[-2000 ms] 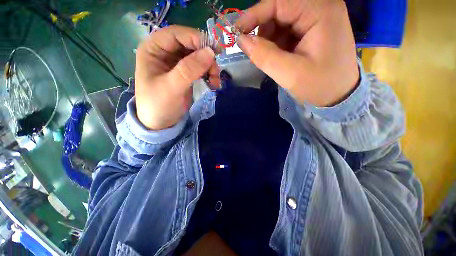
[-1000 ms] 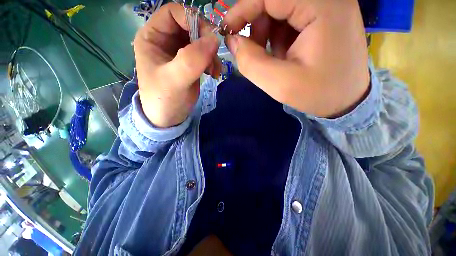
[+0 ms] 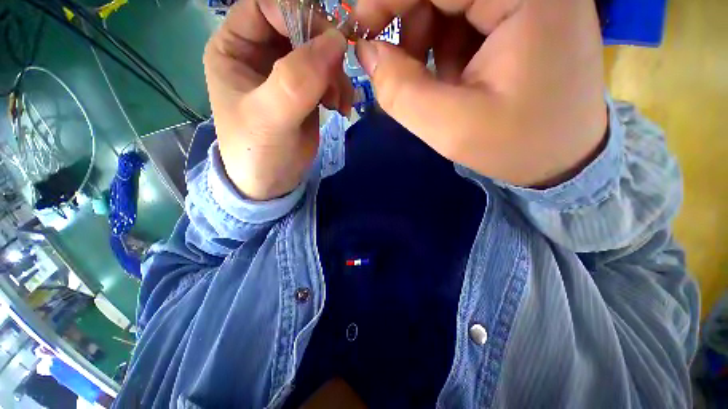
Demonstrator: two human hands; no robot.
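Note:
Both bare hands are raised at the top of the view, fingertips almost touching. My left hand pinches a fan of thin grey-white cable-end wires between thumb and fingers; their upper ends are cut off by the top edge. A small blue lump shows just below its fingers. My right hand has thumb and forefinger closed at the wire tips, on something too small to make out. Behind the fingertips, a white label with dark characters and a bit of red show, mostly hidden.
A blue wire bundle and a coiled whitish cable lie on the green bench at left. Dark cables cross the upper left. A blue bin stands at upper right, above a yellow floor.
Both hands have moved up and closer together, and appear larger. The red handles and label behind them are now more hidden. The blue bin has shifted towards the upper right corner.

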